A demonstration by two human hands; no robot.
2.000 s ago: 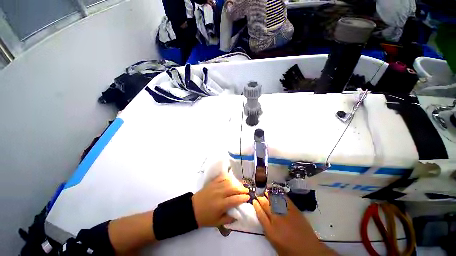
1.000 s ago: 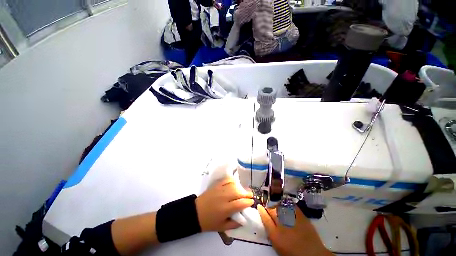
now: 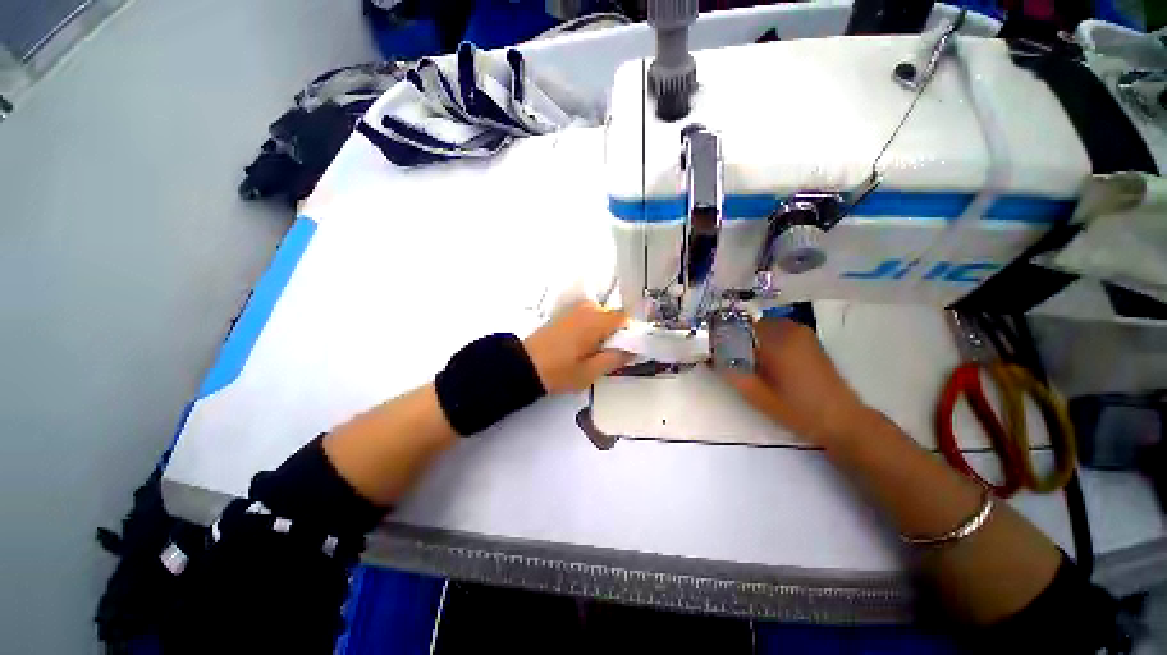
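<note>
A white fabric piece with a dark edge lies under the presser foot area of the white sewing machine. My left hand pinches its left end, left of the needle area. My right hand is at the right end of the piece, partly behind the round metal part below the head; its fingertips are partly hidden, and it seems to hold the fabric. The needle itself is too small to make out.
Scissors with red and orange-yellow handles lie right of the machine bed. Striped cut pieces are piled at the table's far left. A measuring tape runs along the front edge. Blue tape marks the left edge.
The view has tilted down, showing the front edge. My right hand has moved from close beside my left to the fabric's right end. The fabric now stretches straight between both hands.
</note>
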